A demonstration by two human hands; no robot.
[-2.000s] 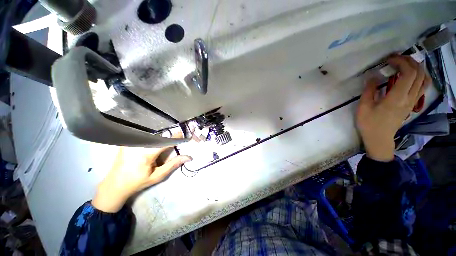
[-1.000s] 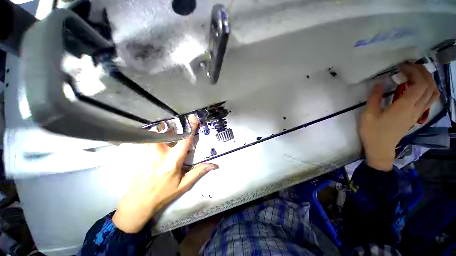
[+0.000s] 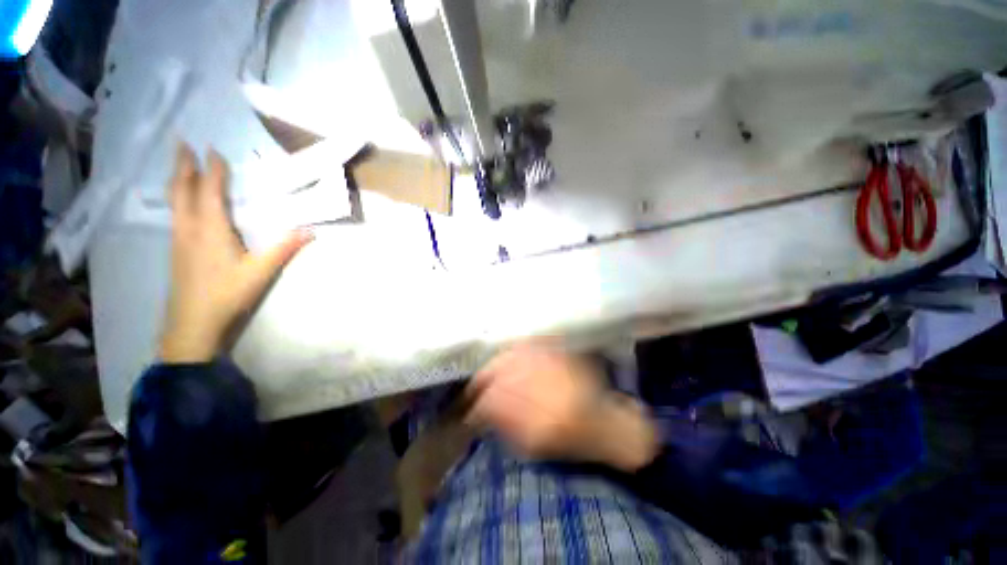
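My left hand [image 3: 210, 259] lies on the table left of the needle, fingers and thumb apart, its fingertips at loose white strips [image 3: 133, 166]. A tan-brown piece [image 3: 409, 180] lies just left of the presser foot and needle [image 3: 491, 193], with white pieces [image 3: 315, 204] beside it, between it and my left thumb. My right hand [image 3: 552, 403] is blurred, over my lap at the table's front edge. A brown piece [image 3: 431, 469] hangs just below its fingertips; whether it is gripped cannot be told.
Red-handled scissors [image 3: 897, 210] lie at the right end of the machine table [image 3: 364, 320]. The sewing machine head [image 3: 663, 99] spans the back. White and dark scraps [image 3: 828, 353] and a blue basket [image 3: 872, 441] are below right. More scraps [image 3: 55, 408] lie at the lower left.
My right hand has left the scissors and moved left to the front edge. My left hand has moved left from the needle. The view has shifted, showing the pieces beside the needle.
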